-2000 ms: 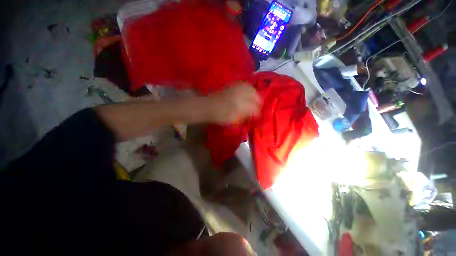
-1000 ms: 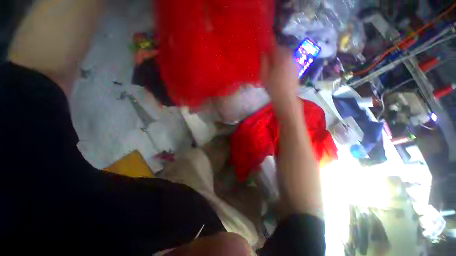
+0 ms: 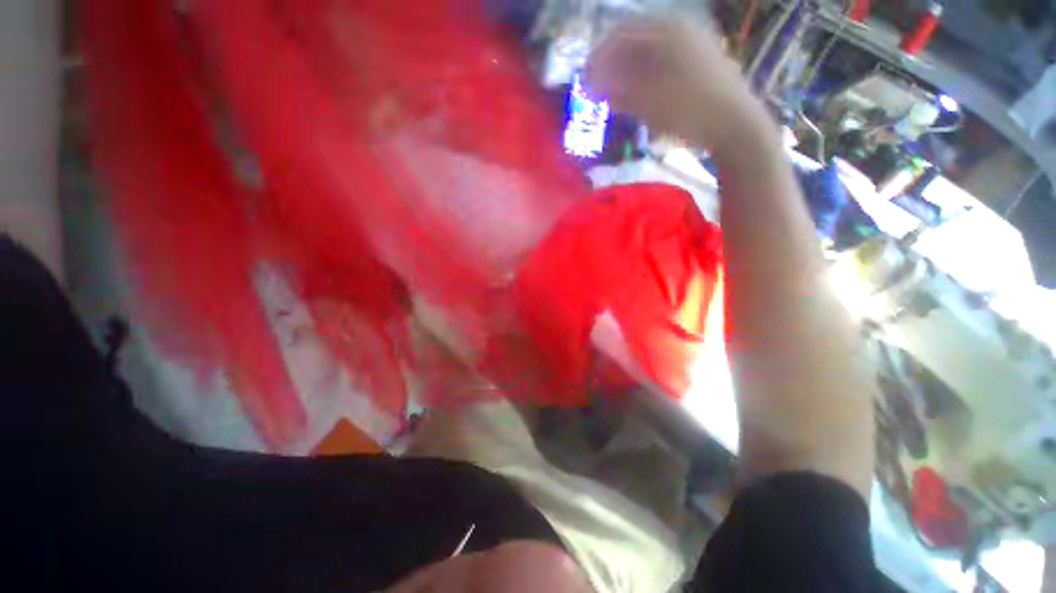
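Sheer red tulle (image 3: pixel 301 174) hangs in blurred, streaked folds across the upper left and middle. An opaque red fabric piece (image 3: pixel 631 261) lies crumpled on the edge of the white machine table, partly behind the tulle. My right hand (image 3: pixel 666 75) is raised at the top centre, to the right of the tulle and over the phone's area. It is blurred, and its grip on the cloth cannot be made out. Of my left arm, only a blurred strip shows at the left edge. My left hand is out of the picture.
A lit phone (image 3: pixel 586 122) is below my right hand. Red thread cones (image 3: pixel 921 31) stand at the top right. The pale sewing machine (image 3: pixel 984 272), under bright glare, and a red object (image 3: pixel 938 507) are at the right. An orange-yellow item (image 3: pixel 347 438) lies at the lower left.
The red tulle has spread out to the left and downward into long folds. My right arm has come into view and moved up. My left hand has left the picture.
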